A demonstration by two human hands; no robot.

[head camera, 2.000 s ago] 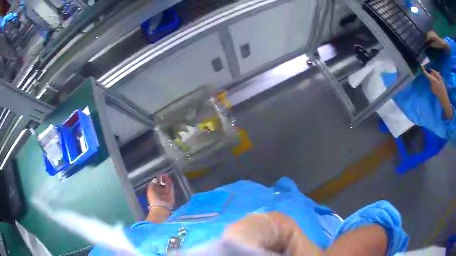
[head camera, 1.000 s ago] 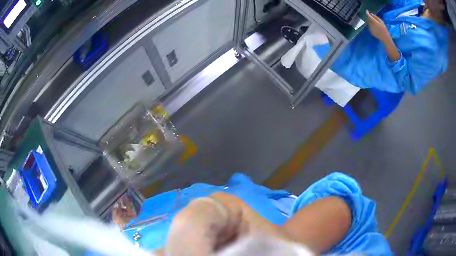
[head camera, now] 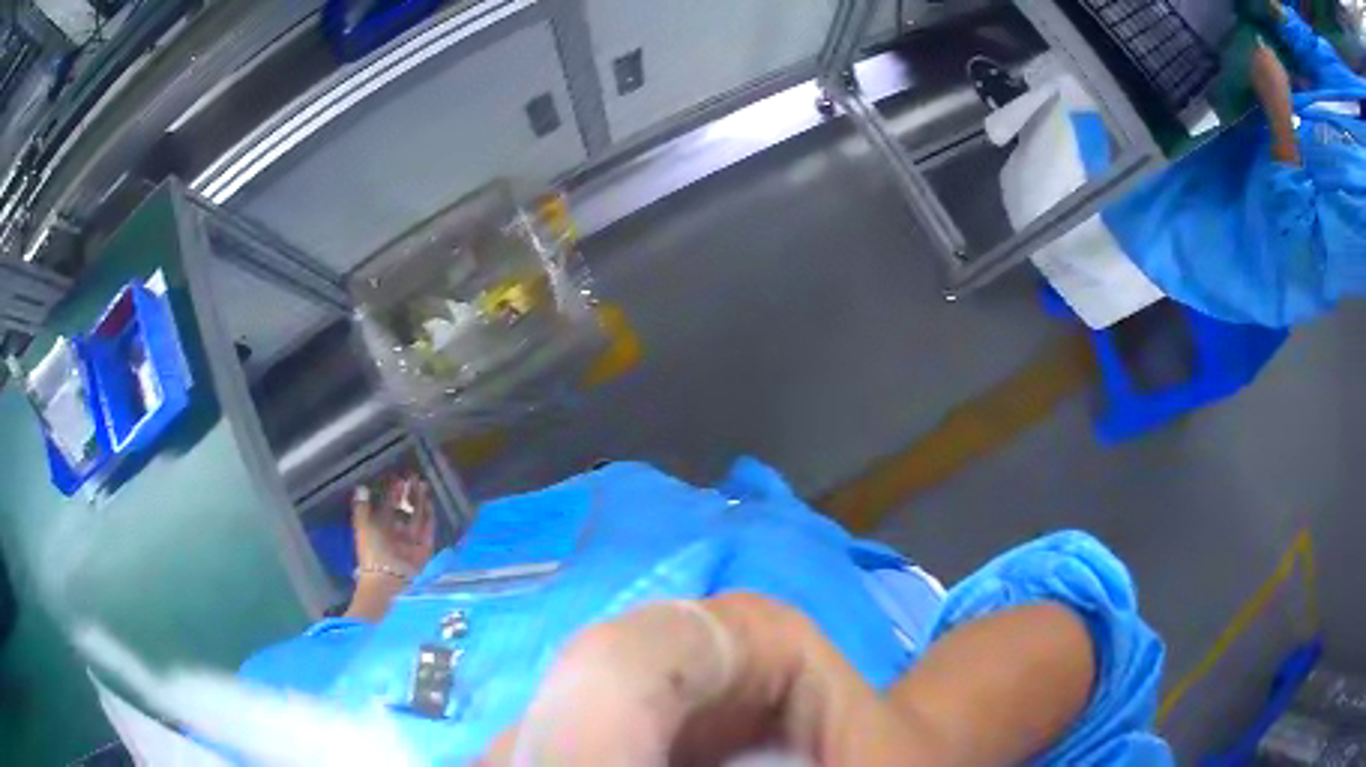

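Observation:
My left hand is small in the lower left, beside the bench frame. Its palm faces up, its fingers are loosely curled and apart, and small whitish finger cots show at the fingertips. A pale bracelet is on the wrist. My right hand is large, blurred and very close to the camera at the bottom centre. Its fingertips are cut off or hidden, so I cannot tell whether it holds anything. A blurred white material crosses the lower left close to the camera.
A green bench with blue bins is at left. A plastic-lined waste bin with white and yellow scraps stands on the floor. At upper right a coworker in a blue smock sits on a blue stool by a gridded black tray.
The view has swung right and then partly back left. My left hand stays low by the bench frame; my right hand stays close to the camera.

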